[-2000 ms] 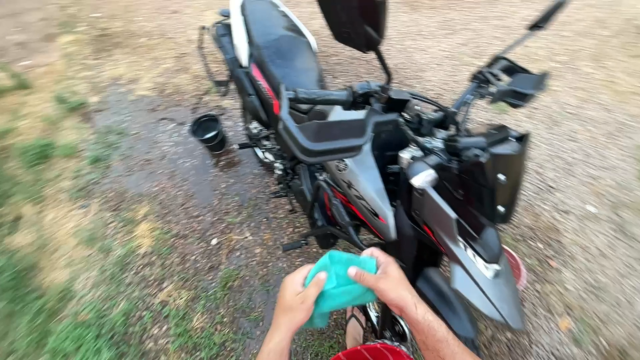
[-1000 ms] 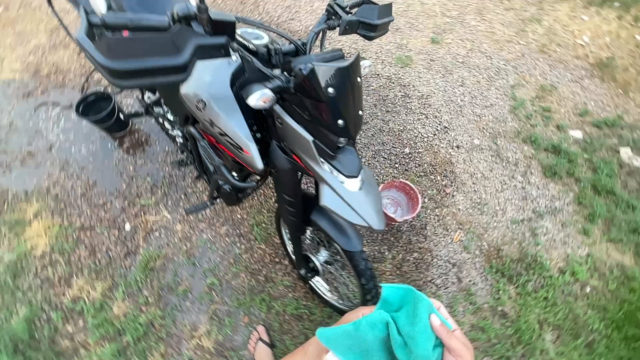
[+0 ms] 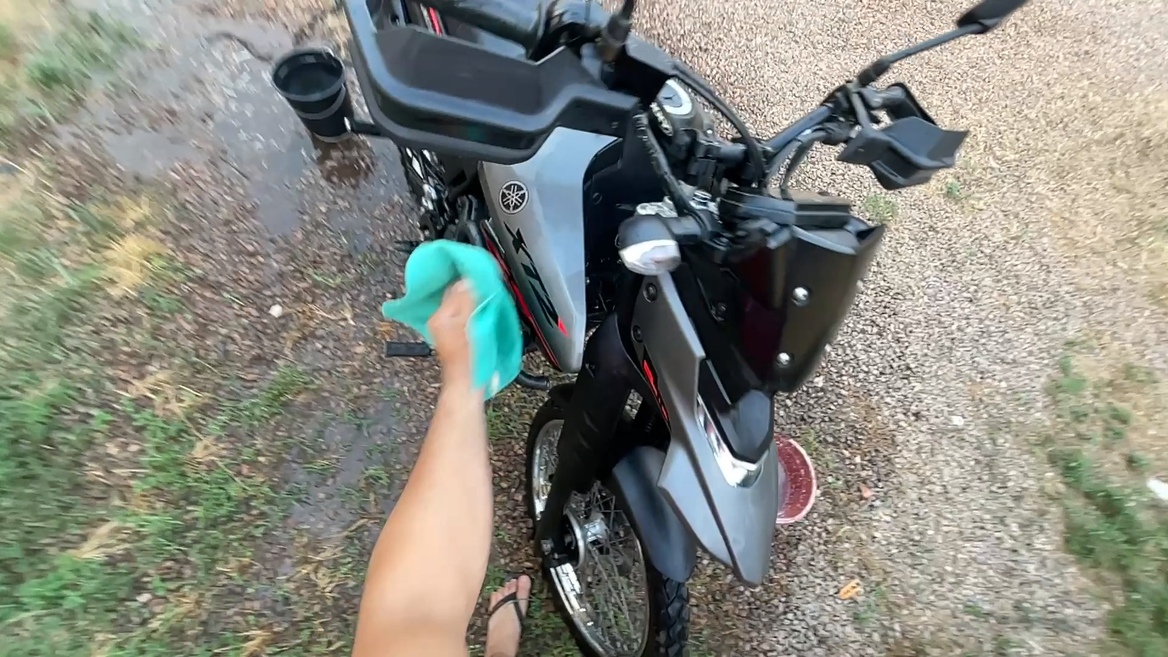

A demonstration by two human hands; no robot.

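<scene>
My left hand (image 3: 452, 324) grips a teal cloth (image 3: 497, 333), which bunches and hangs around its fingers. The arm reaches up from the bottom edge, left of the front wheel. Just right of the cloth is the grey side panel (image 3: 538, 219) of a Yamaha motorcycle; whether they touch I cannot tell. The motorcycle's front fender (image 3: 721, 502) and spoked front wheel (image 3: 611, 566) lie lower right of the hand. Above the cloth is a black handguard (image 3: 474, 91). My right hand is out of view.
A black bucket (image 3: 315, 96) stands on wet ground at the upper left. Behind the front fender, a red tub (image 3: 797, 479) is partly hidden. A footpeg (image 3: 408, 349) sticks out left of the cloth. A sandalled foot (image 3: 506, 616) is beside the front wheel. Gravel and grass surround the motorcycle.
Both hands were on the cloth earlier; now only my left hand holds it, beside the side panel. My right hand has left the view. The view has shifted.
</scene>
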